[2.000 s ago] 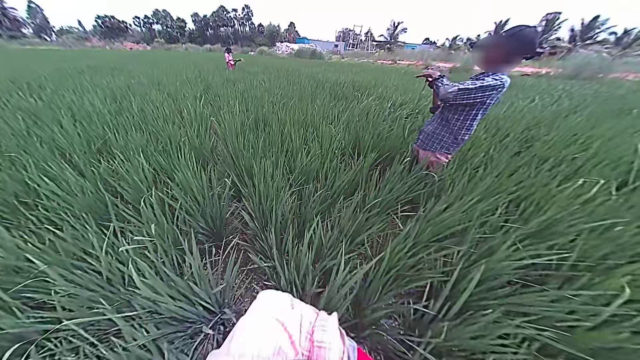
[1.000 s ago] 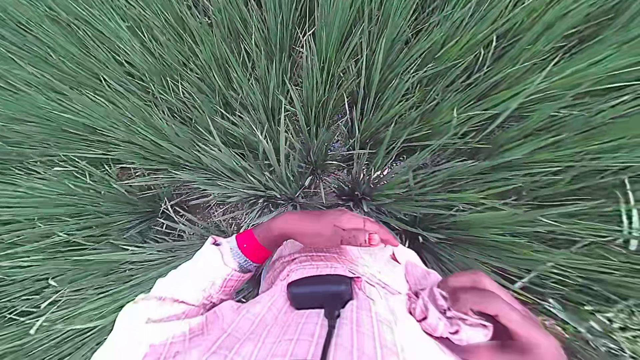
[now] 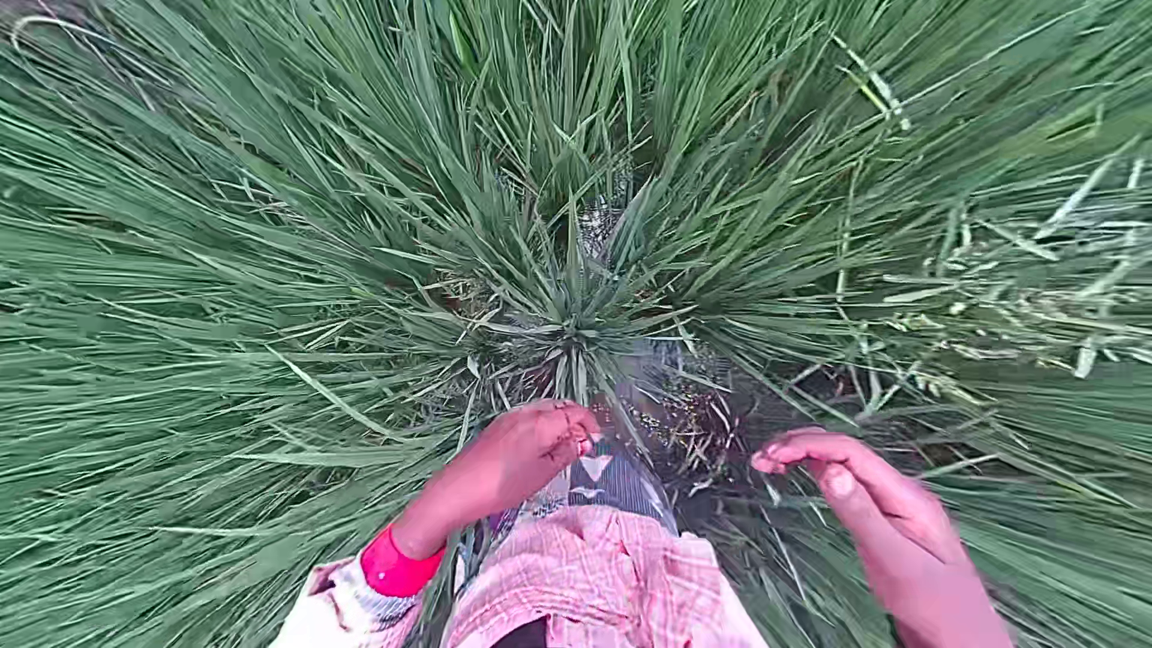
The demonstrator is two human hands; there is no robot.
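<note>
My left hand (image 3: 531,450), a red band (image 3: 396,565) at its wrist, is over my lower garment with its fingers curled inward; whether anything lies within them cannot be made out. To the right, my right hand (image 3: 855,490) hangs in the air with its thumb and fingers apart and nothing between them. Below and between the hands is my pink checked shirt (image 3: 594,562), with dark patterned cloth (image 3: 616,486) showing past its hem. A clump of green, grass-like crop plants (image 3: 573,328) stands just beyond my left hand.
Tall green blades (image 3: 225,225) surround me on all sides. Wet, dark ground (image 3: 693,405) with plant litter shows between the clumps ahead. Pale, bent stalks (image 3: 1008,315) lie at the right.
My right hand was at the bunched shirt cloth and is now off it, out to the right. My left hand has moved off the shirt front. The view first swung down from the field and another person.
</note>
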